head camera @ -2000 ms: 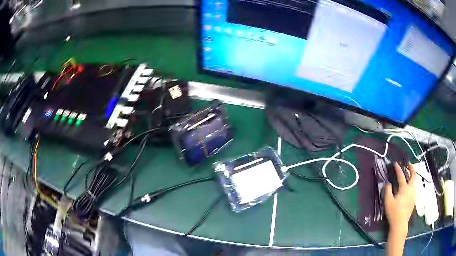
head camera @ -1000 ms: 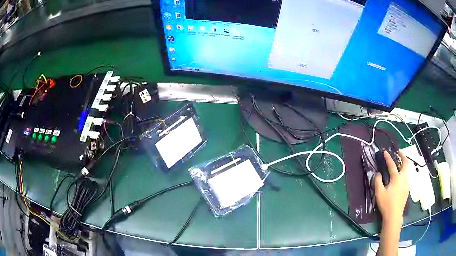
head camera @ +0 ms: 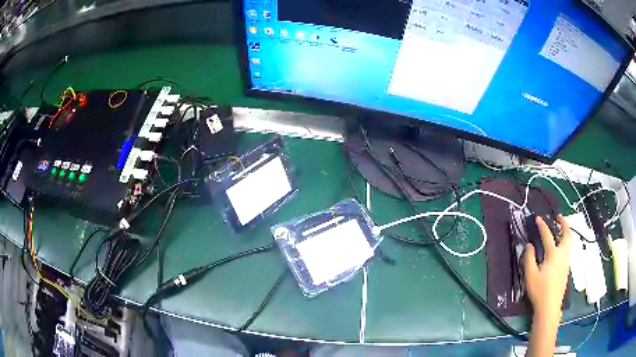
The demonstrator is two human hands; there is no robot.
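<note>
My right hand (head camera: 549,268) rests on a black computer mouse (head camera: 535,233) on the dark maroon mat (head camera: 496,244). My left hand is not in view. A display unit in clear film (head camera: 329,251) lies on the green bench with a lit white screen. A white cable (head camera: 418,216) runs into its right side and a black cable (head camera: 237,259) reaches its left side. A second display unit in film (head camera: 258,190) lies tilted behind it at the left, its screen also white. The monitor (head camera: 446,63) shows a blue desktop with a dark window and white windows.
A black test box (head camera: 84,150) with green lit buttons and white connectors sits at the left. A coiled black cable bundle (head camera: 111,268) lies by the front edge. Black cables cross the bench right of centre. White adapters (head camera: 587,261) and a black power strip (head camera: 598,206) lie at far right.
The second unit's screen has gone from dark to white since the oldest frame. The monitor's large pale window now shows rows of text at its top. The view has shifted; my right hand stays on the mouse.
</note>
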